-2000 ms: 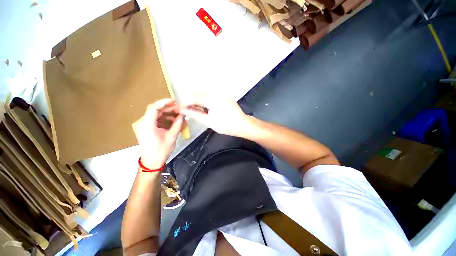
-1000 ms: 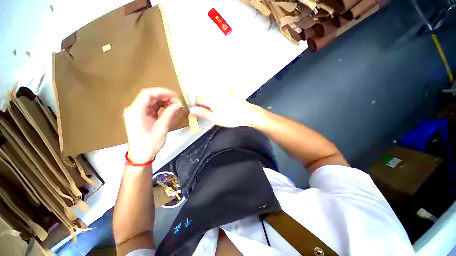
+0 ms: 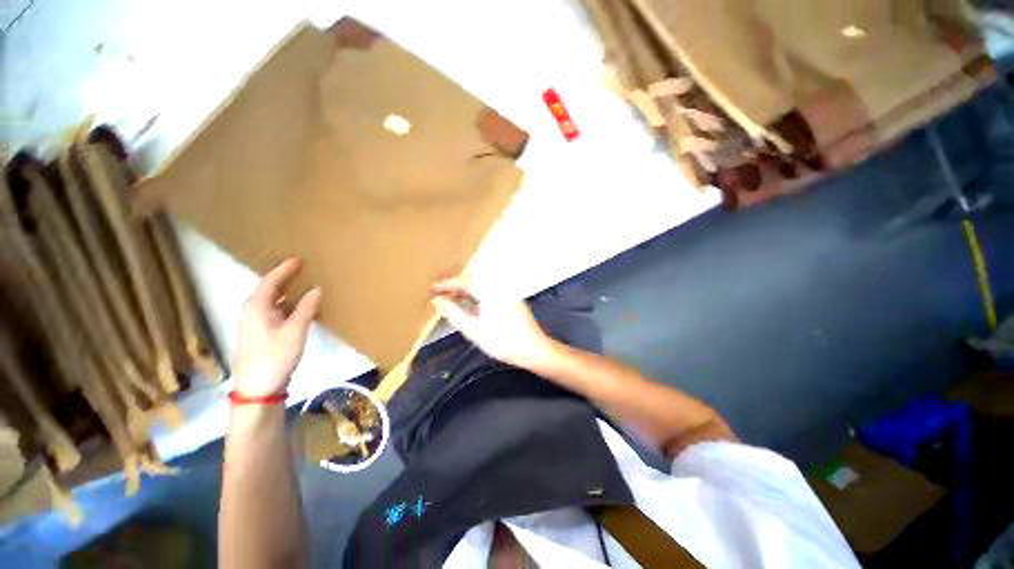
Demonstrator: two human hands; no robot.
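Note:
The brown bag panel [image 3: 367,211] lies turned cornerwise on the white table, with a cream label [image 3: 396,125] and dark reddish-brown corner patches. A pale binding tape tail [image 3: 403,376] hangs from its near corner over the table edge. My left hand [image 3: 272,328] is at the panel's lower left edge, thumb and finger apart, with nothing seen in it. My right hand [image 3: 489,322] is at the panel's lower right edge, fingers closed around a small dark object, apparently the thread snips [image 3: 465,301], mostly hidden by the fingers.
A red block, perhaps a lighter [image 3: 562,115], lies right of the panel. Stacked bag pieces stand at left [image 3: 95,278] and far right [image 3: 812,67]. A white-rimmed waste bin [image 3: 386,428] with scraps is below the table edge. A blue stool [image 3: 917,439] and carton are on the floor at right.
The panel has turned clockwise, its near corner now toward my lap. My left hand has moved left and down, away from my right hand. The view has shifted, showing more of the right stack.

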